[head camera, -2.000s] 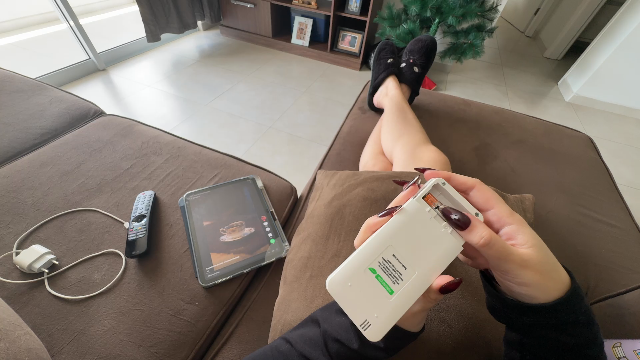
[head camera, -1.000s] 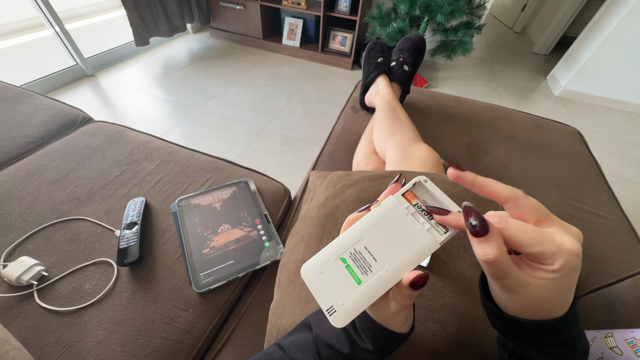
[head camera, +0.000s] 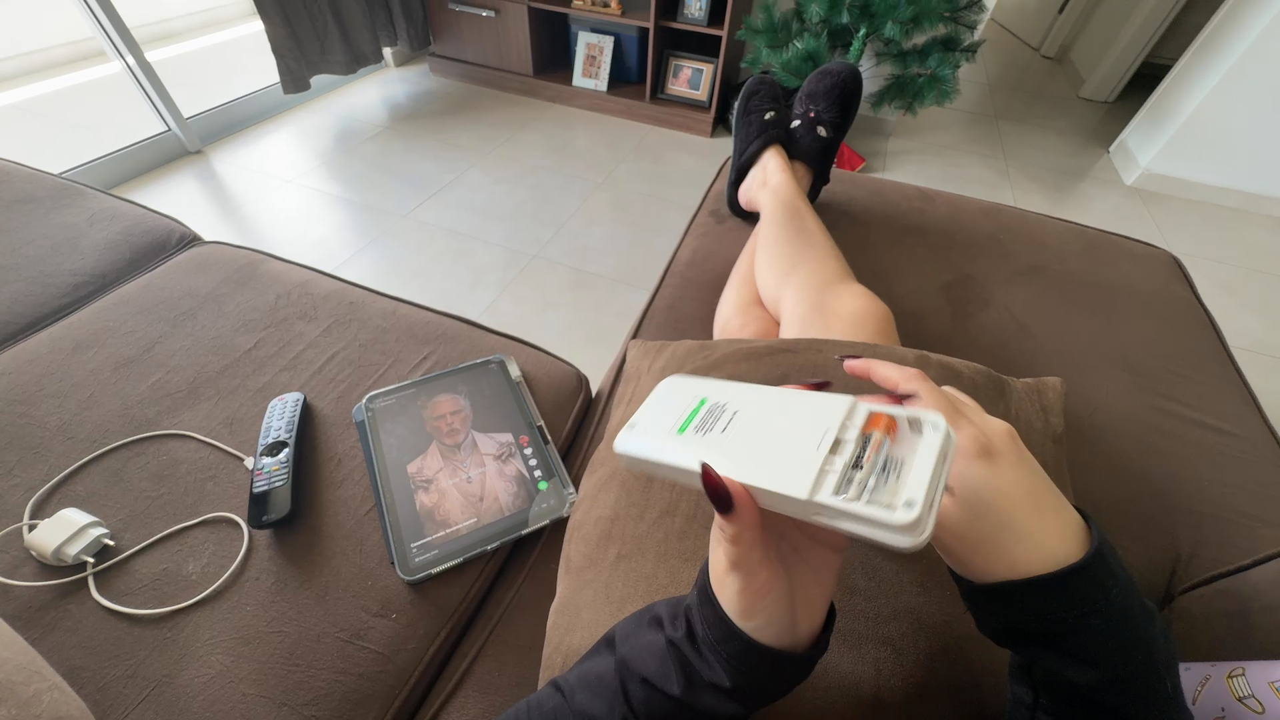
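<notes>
A white plastic handheld device (head camera: 740, 430), back side up with green and black print, lies across my left hand (head camera: 770, 570), whose thumb presses its near edge. Its battery compartment at the right end is uncovered, and a battery (head camera: 873, 450) with an orange end shows inside; whether a second one lies beside it I cannot tell. My right hand (head camera: 1000, 480) touches the compartment end from the far right side, index finger raised along the far edge. Part of its fingers is hidden behind the device. Both hands are above a brown cushion (head camera: 620, 560) on my lap.
On the brown sofa (head camera: 330, 330) to the left lie a tablet (head camera: 470, 470) in a case with its screen lit, a remote control (head camera: 277, 460) and a white charger (head camera: 70, 537) with its cable. My crossed legs in black slippers (head camera: 790, 125) stretch forward. A printed lilac item (head camera: 1230, 690) is at bottom right.
The device has turned from a steep slant to nearly level, its compartment end now to the right. My right fingers have left the battery area and moved to the device's far edge. The tablet's picture changed.
</notes>
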